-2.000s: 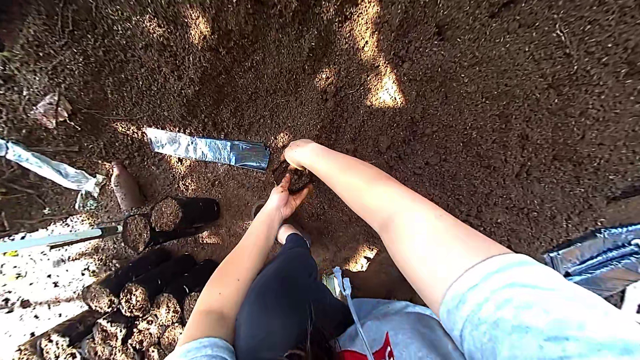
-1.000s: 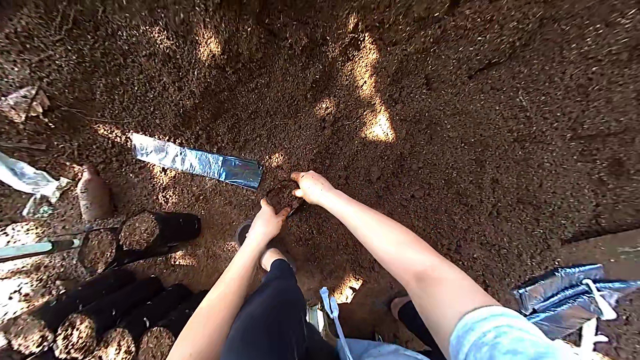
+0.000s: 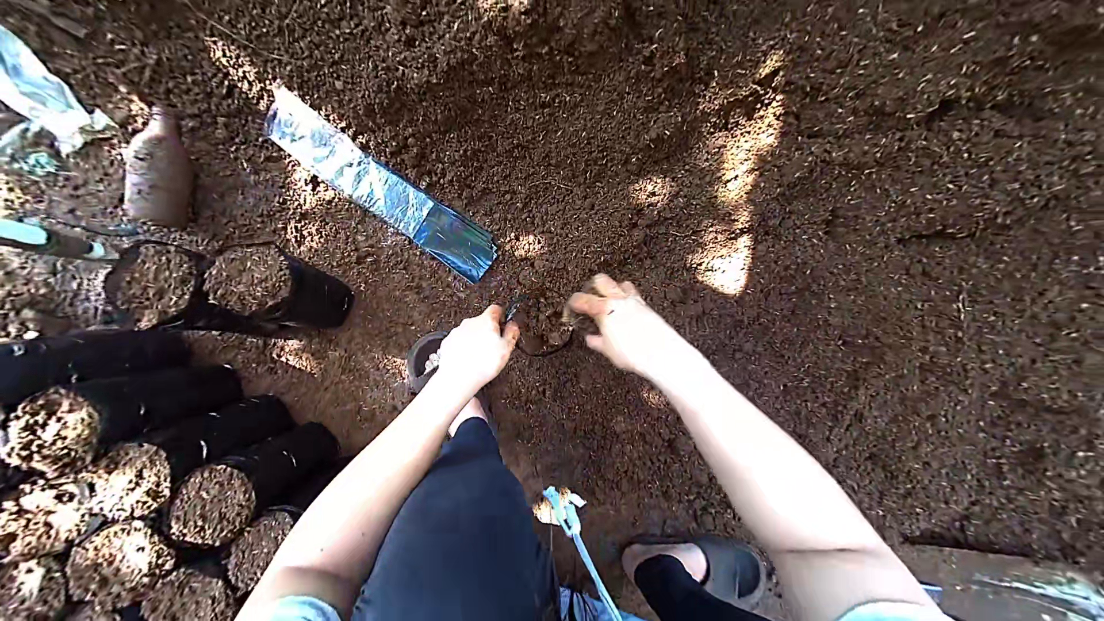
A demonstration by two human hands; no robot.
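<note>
My left hand [image 3: 488,341] pinches the left rim of a black plastic bag [image 3: 545,338], whose round mouth faces up at mid-frame with soil inside. On the other side of the mouth, my right hand [image 3: 605,316] is slightly blurred, with its fingers curled around some soil at the bag's right edge. A flat stack of unfilled plastic bags [image 3: 379,194], silvery and dark, lies on the soil above my left hand. Two soil-filled black bags [image 3: 319,295] stand side by side at the left.
More filled black bags [image 3: 216,504] lie piled at the lower left. A dirty bottle [image 3: 159,172], a whitish plastic sheet [image 3: 43,90] and a pale green handle [image 3: 43,237] lie at the far left. Loose soil [image 3: 906,302] spreads across the right; my clogs [image 3: 733,571] are below.
My hands were close together at the bag a second ago; the right one is now apart from the left, at the bag's other side. The view has moved closer to the ground.
</note>
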